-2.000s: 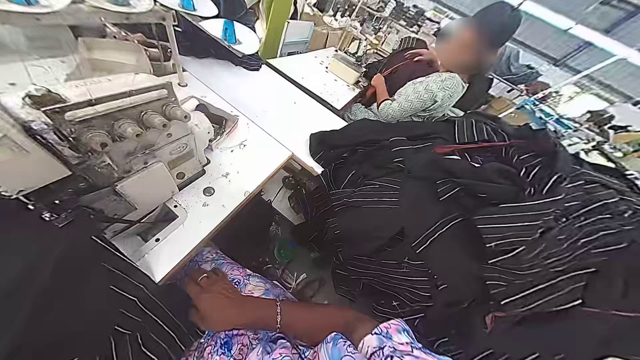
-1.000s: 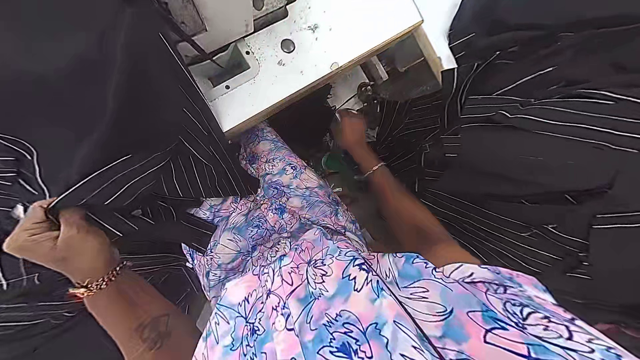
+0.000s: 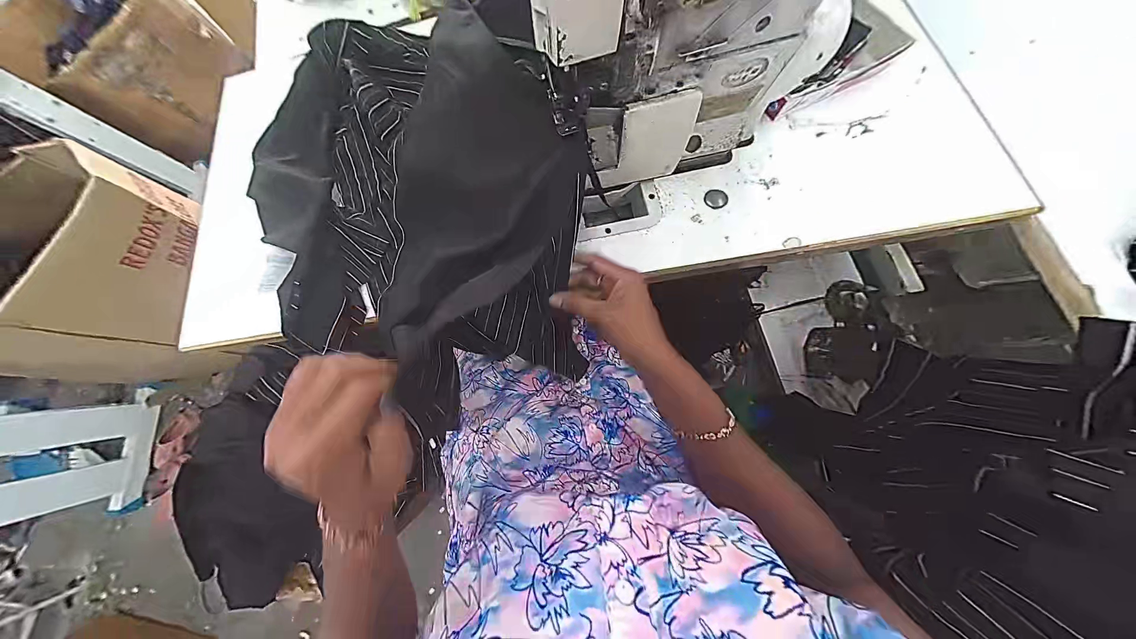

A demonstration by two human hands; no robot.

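Note:
Black pinstriped fabric (image 3: 479,169) lies over the white sewing table (image 3: 799,195) and hangs past its front edge, its right side by the needle area of an industrial sewing machine (image 3: 666,98). My left hand (image 3: 342,430), blurred, is curled at the fabric's hanging lower left part; whether it grips the cloth is unclear. At the cloth's right edge, just in front of the table, is my right hand (image 3: 612,306), thumb and fingers bent; a firm hold cannot be made out.
Cardboard boxes (image 3: 98,240) stand left of the table. A white metal frame (image 3: 80,453) is at the lower left. More black striped cloth (image 3: 1003,461) is heaped at the right, beside a mechanism (image 3: 843,328) under the tabletop. Black cloth (image 3: 248,497) also hangs low at the left.
My right hand has left the space under the table and is at the cloth's edge. The striped cloth now lies on the table by the machine. The view has shifted left.

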